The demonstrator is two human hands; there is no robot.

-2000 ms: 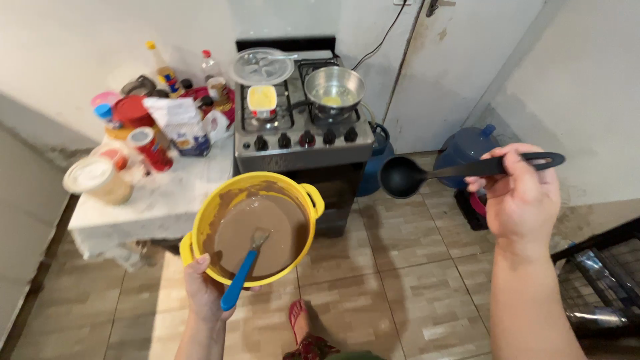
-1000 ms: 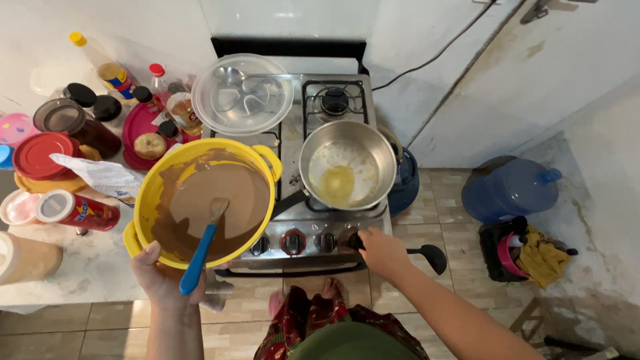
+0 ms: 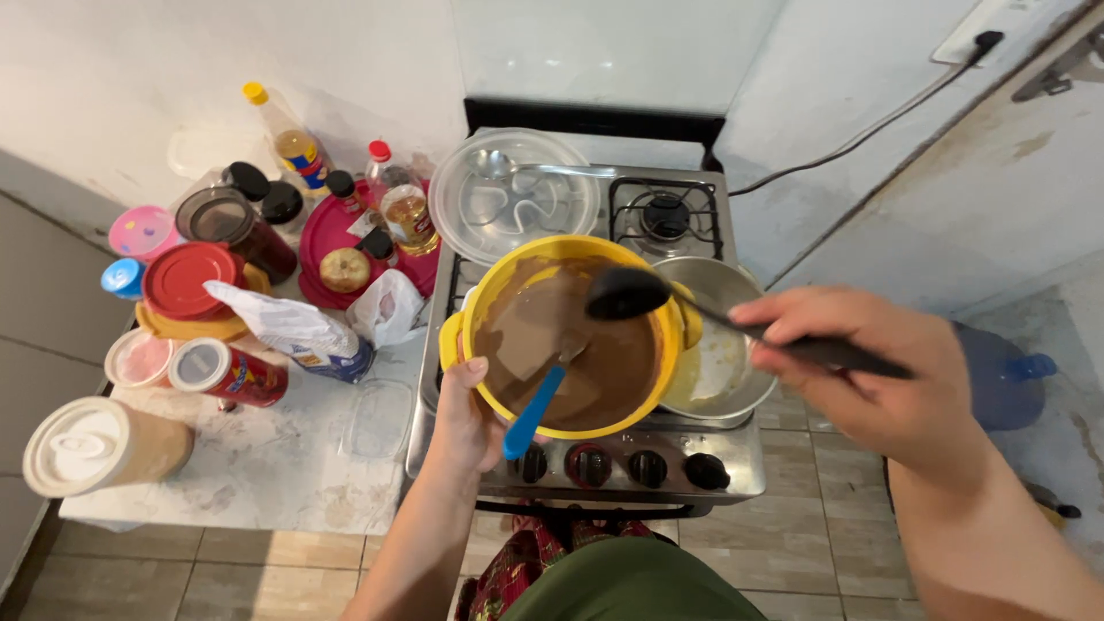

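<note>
My left hand (image 3: 466, 418) grips the left side of a yellow plastic bowl (image 3: 476, 323) of brown batter (image 3: 526, 332), above the front of the stove. A utensil with a blue handle (image 3: 535, 412) rests in the batter, its head partly sunk. My right hand (image 3: 854, 371) holds a black ladle (image 3: 628, 293) by its handle, with the ladle's cup over the right part of the bowl. Partly behind the bowl, a metal pan (image 3: 720, 362) with some yellowish fat or liquid in it sits on the front right of the stove.
A clear plastic lid (image 3: 517, 203) with a metal spoon (image 3: 552, 169) on it covers the back left of the stove (image 3: 742, 457). On the marble-look counter (image 3: 285, 483) at left stand bottles, jars, a red can (image 3: 254, 378) and a bag (image 3: 302, 332). A blue water jug (image 3: 1000, 379) is at right.
My right hand was at a stove knob with the ladle one second ago; it has risen, and the ladle's cup is now over the bowl. The bowl has moved right, partly over the pan.
</note>
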